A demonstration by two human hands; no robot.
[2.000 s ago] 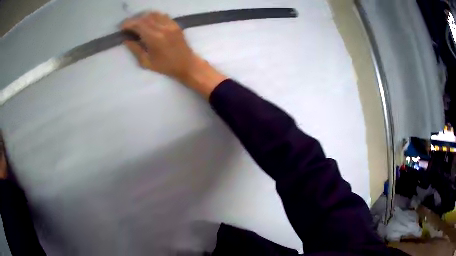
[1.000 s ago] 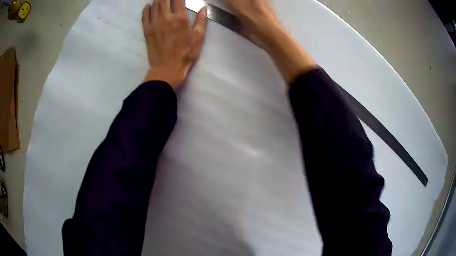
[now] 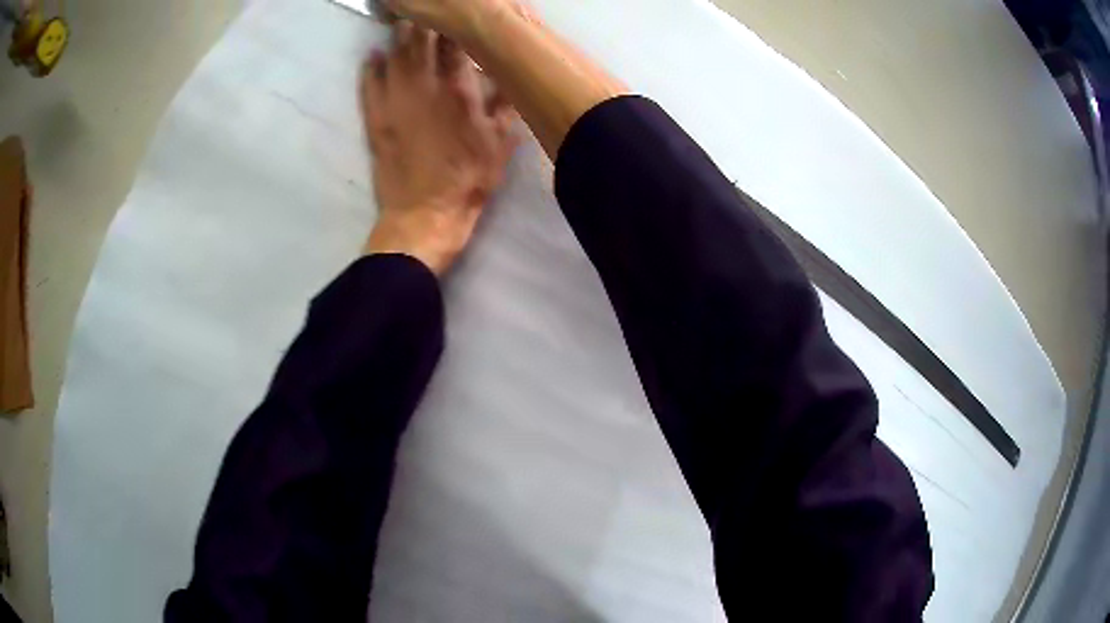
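Observation:
A large white sheet (image 3: 244, 243) covers most of the view, with a few faint lines on it. A steel rule (image 3: 901, 335) lies across it, from the lower right up under my right forearm to a bright end at the top edge. My left hand (image 3: 432, 134) lies on the sheet, fingers somewhat spread and pointing up, a little blurred. My right hand (image 3: 444, 12) is at the top edge, above my left fingertips and close to the rule's bright end. Its fingers are partly cut off, and what they hold cannot be made out.
A narrow brown piece (image 3: 15, 274) lies at the left edge on the beige table (image 3: 91, 91). A small yellow round item (image 3: 44, 46) is at the upper left. A grey metal rail (image 3: 1083, 511) runs down the right edge.
My left hand has come into view and lies on the sheet. My right hand has moved left along the rule to the top edge. The view has turned, and the rule now slants down to the right.

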